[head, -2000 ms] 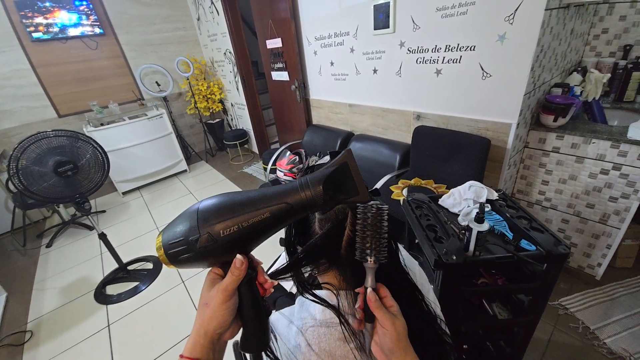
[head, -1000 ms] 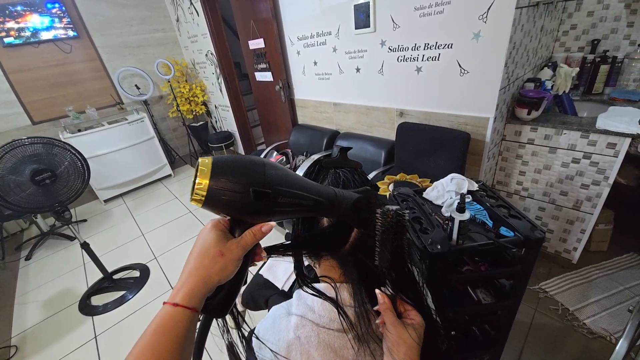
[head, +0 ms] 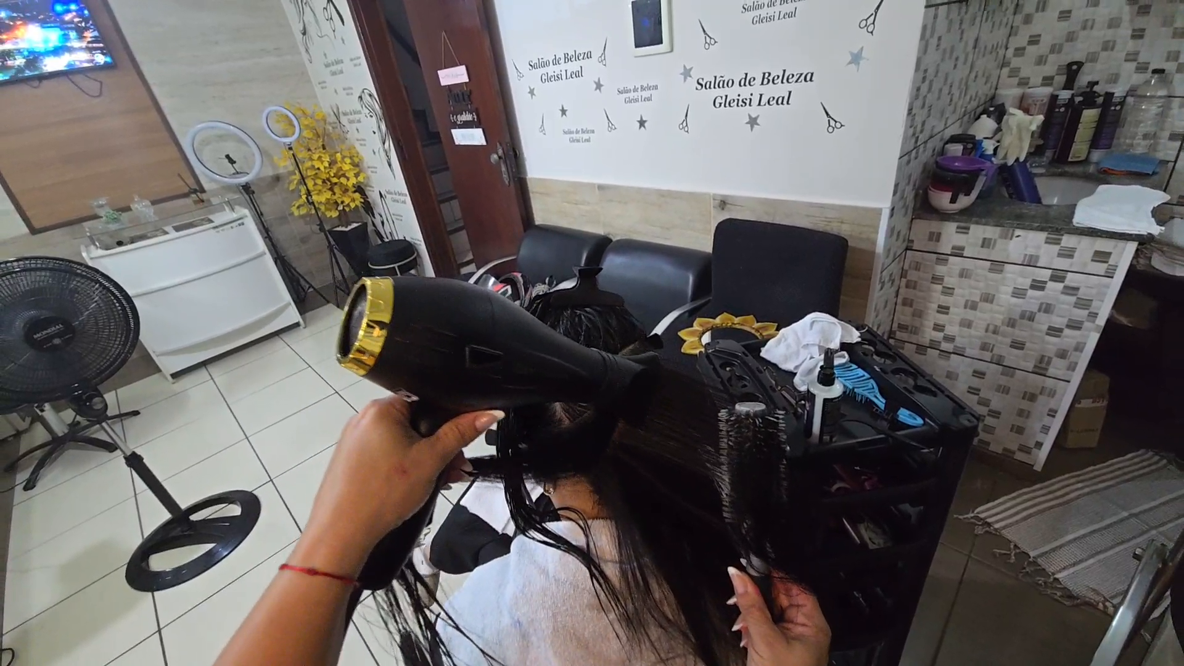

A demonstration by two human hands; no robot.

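Note:
My left hand (head: 393, 472) grips the handle of a black hair dryer (head: 481, 347) with a gold rear ring. The dryer's nozzle points right, against the dark hair (head: 638, 490) of a seated person seen from behind. My right hand (head: 782, 615), low at right, holds the handle of a round hair brush (head: 751, 481); the brush stands upright at the right side of the stretched hair. A black hair clip (head: 581, 289) sits on top of the person's head. A light towel (head: 532, 592) covers the shoulders, and wet strands hang over it.
A black salon trolley (head: 943, 421) stands close at right, bearing a white cloth (head: 809, 340), a spray bottle (head: 823, 400) and a blue vent brush (head: 865, 384). Black chairs (head: 659, 273) line the wall ahead. A pedestal fan (head: 65, 333) stands at left, its ring base (head: 194, 546) on the tiled floor.
The dryer has swung from a raised nozzle, pointing up and right, to a nozzle tilted slightly down against the hair. The round brush has come out to the right with hair drawn towards it.

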